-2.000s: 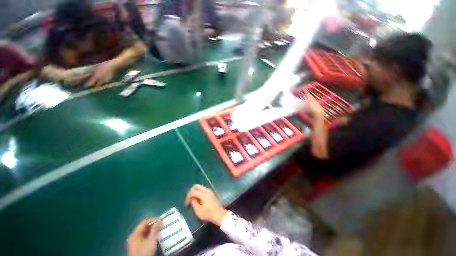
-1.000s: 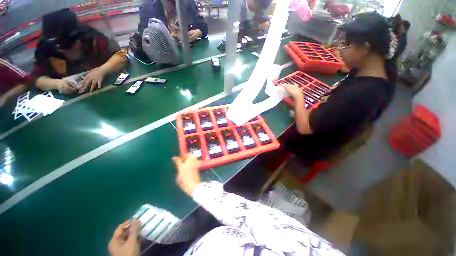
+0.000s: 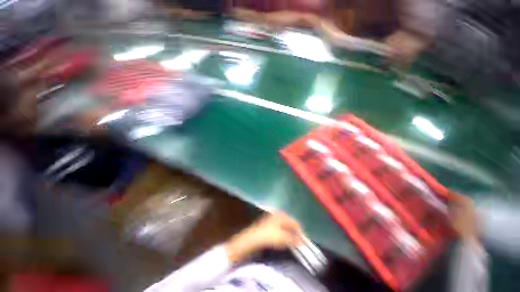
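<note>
The frame is blurred by head motion. A red phone tray [image 3: 365, 199] with two rows of phones lies tilted in view at the right, over the green bench. My right hand [image 3: 463, 215] is at the tray's right end, gripping its edge. My left hand [image 3: 271, 232] is at the bench edge, left of the tray, and holds the label sheet [image 3: 309, 255], which shows as a blurred white striped piece. The phones' labels are smeared and cannot be read.
The green bench [image 3: 228, 134] curves away with a pale strip. A blurred red stack [image 3: 134, 82] and dark and clear plastic trays [image 3: 159, 111] are at the left. A person's hand [image 3: 407, 48] is across the bench. A brown carton [image 3: 165, 199] is below the edge.
The view has swung to the left. My right hand has moved the tray along with it, and the tray is now turned. My left hand still holds the label sheet.
</note>
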